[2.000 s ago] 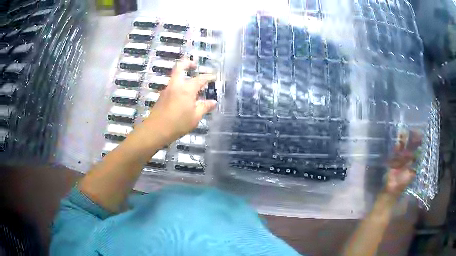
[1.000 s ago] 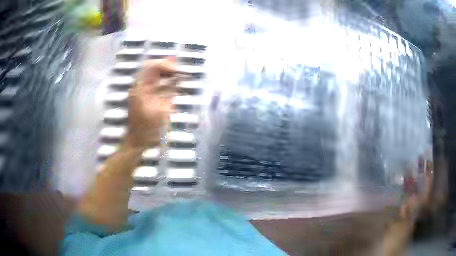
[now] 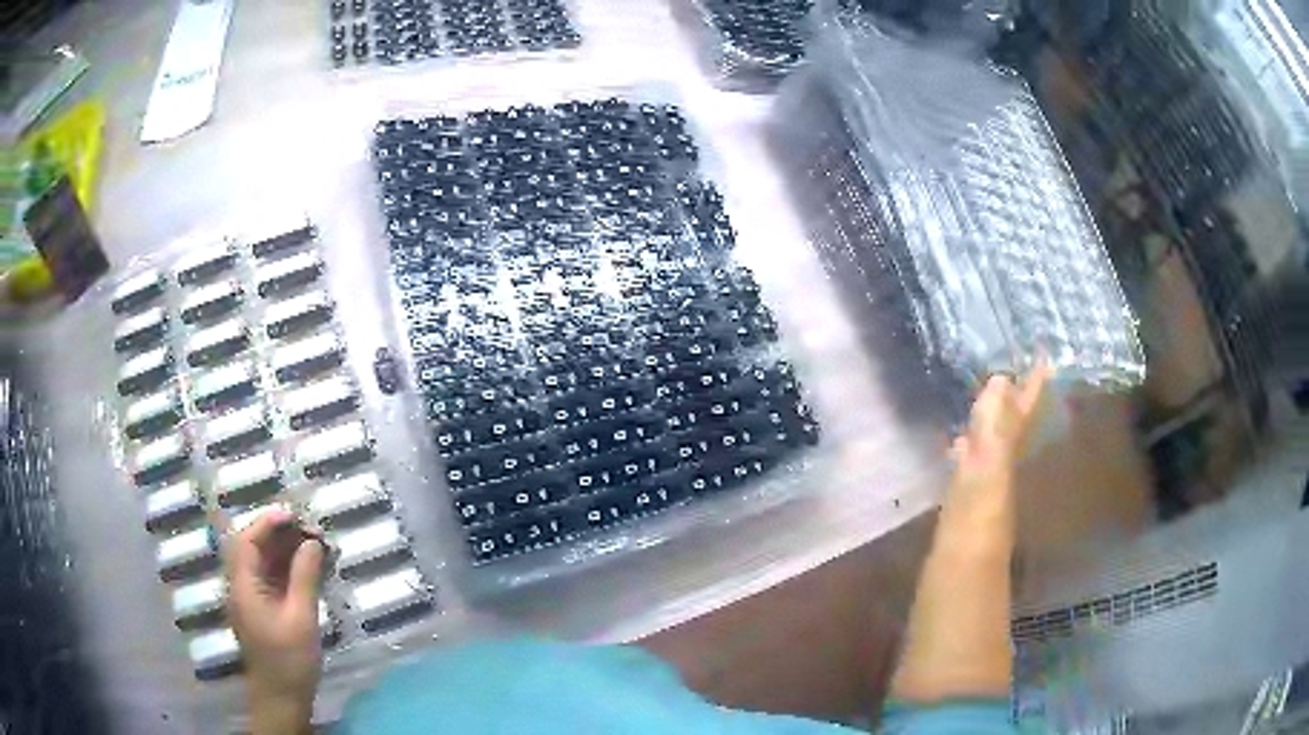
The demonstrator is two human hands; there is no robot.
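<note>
Black housings with white faces (image 3: 333,450) sit in three columns in the clear left tray. My left hand (image 3: 280,567) is over its lower part, thumb and finger curled close together; whether a part is between them is unclear. Dense rows of small black parts (image 3: 617,417) with tiny pale marks fill the tray in the middle. A loose dark part (image 3: 385,371) lies between the two trays. My right hand (image 3: 1001,417) is at the near edge of a pile of clear ridged trays (image 3: 1005,216) on the right; its grip on them cannot be told.
A yellow packet (image 3: 72,165) and a dark card (image 3: 66,237) lie at the back left. A white strip (image 3: 188,65) is beyond them. More dark parts in trays (image 3: 452,26) are at the far side. The table's near edge (image 3: 775,582) runs above a brown floor.
The view has swung right and widened. My left hand is now over the lower part of the left tray. The clear ridged layer that glared over the black parts no longer shows there.
</note>
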